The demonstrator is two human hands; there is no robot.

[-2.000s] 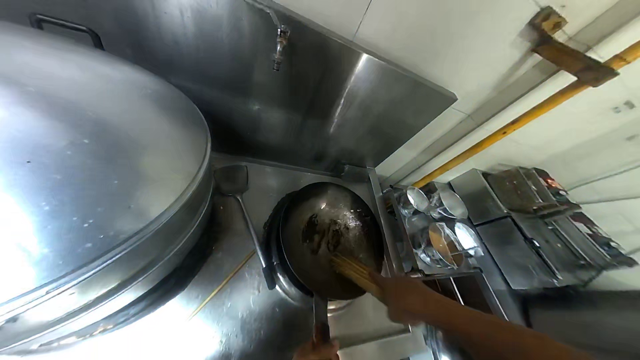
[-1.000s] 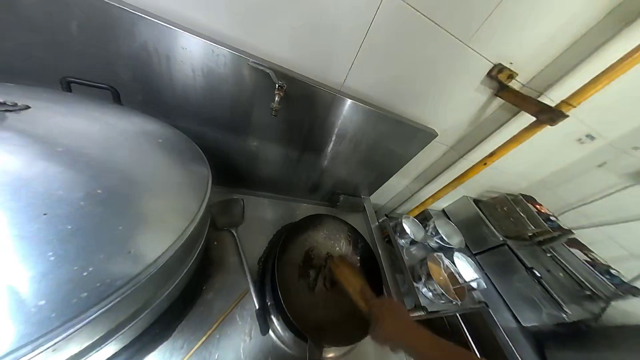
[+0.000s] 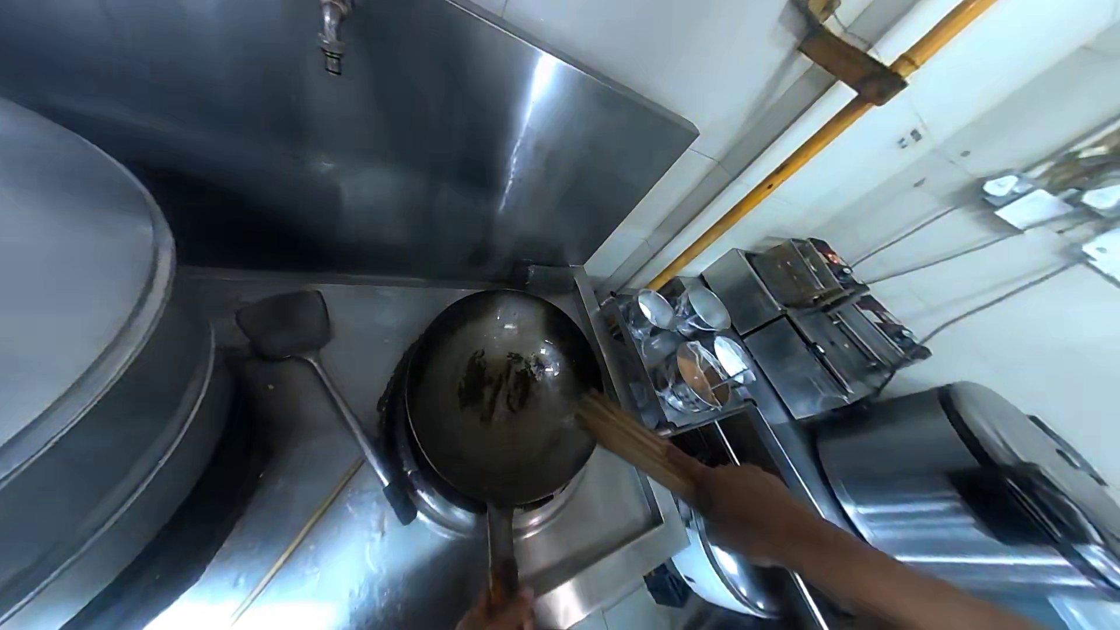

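A dark wok [image 3: 503, 398] rests on a burner ring, with a little liquid and dark patches inside. My left hand [image 3: 499, 608], partly cut off by the bottom edge, holds the wok's handle [image 3: 501, 547]. From the right, my right hand [image 3: 744, 507] grips a bundle of thin wooden sticks, a bamboo wok brush [image 3: 634, 442] by its look, whose far end is at the wok's right inner side. A wok spatula [image 3: 289, 325] lies on the steel worktop left of the wok. Beside its handle lies a thin wooden stick [image 3: 297, 541].
A very large lidded steel pot [image 3: 79, 350] fills the left side. A tap [image 3: 332, 39] hangs before the steel splashback [image 3: 411, 166]. Metal containers [image 3: 700, 376] stand right of the stove, near steel appliances [image 3: 801, 350] and a big steel vessel [image 3: 910, 472]. A yellow pipe [image 3: 770, 184] crosses the wall.
The wooden bundle has moved from the middle of the wok to its right side, along with my right hand. The view has shifted to the right.
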